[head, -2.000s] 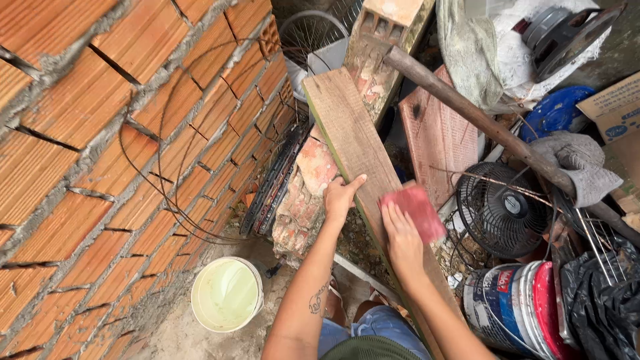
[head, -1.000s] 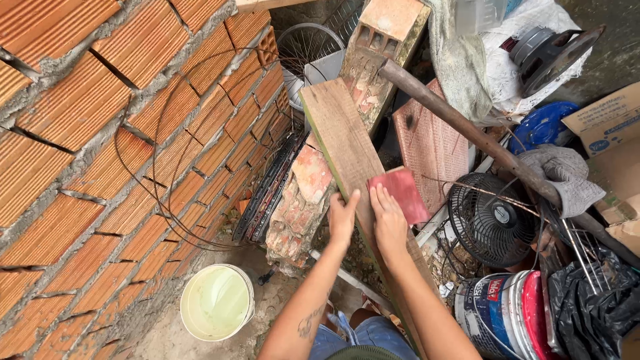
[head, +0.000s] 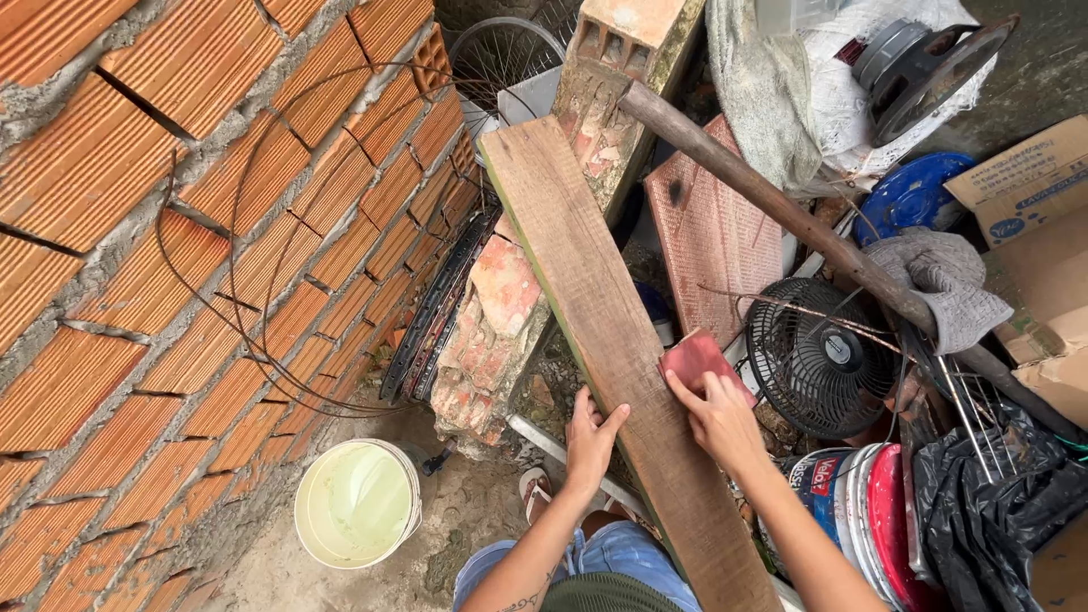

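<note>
A long wooden plank point(head: 595, 280) slants from the upper middle down to the lower right, its far end over broken masonry. My left hand point(head: 593, 438) grips the plank's left edge, thumb on top and fingers along the side. Near the right edge, my right hand point(head: 718, 416) holds a red sheet of sandpaper point(head: 704, 361), which seems folded or wrapped on a block and partly overhangs the plank. My right palm hides part of the sheet.
A hollow-brick wall point(head: 221, 212) with loose wire rises at left. Below it stands a bucket with pale liquid point(head: 359, 503). At right lie a wooden pole point(head: 782, 208), a black fan point(head: 820, 357), stacked paint buckets point(head: 850, 510), a black plastic bag point(head: 994, 501) and cardboard point(head: 1041, 246).
My right hand and the red sheet have shifted toward the plank's right edge, where the sheet now overhangs more. My left hand stays on the left edge.
</note>
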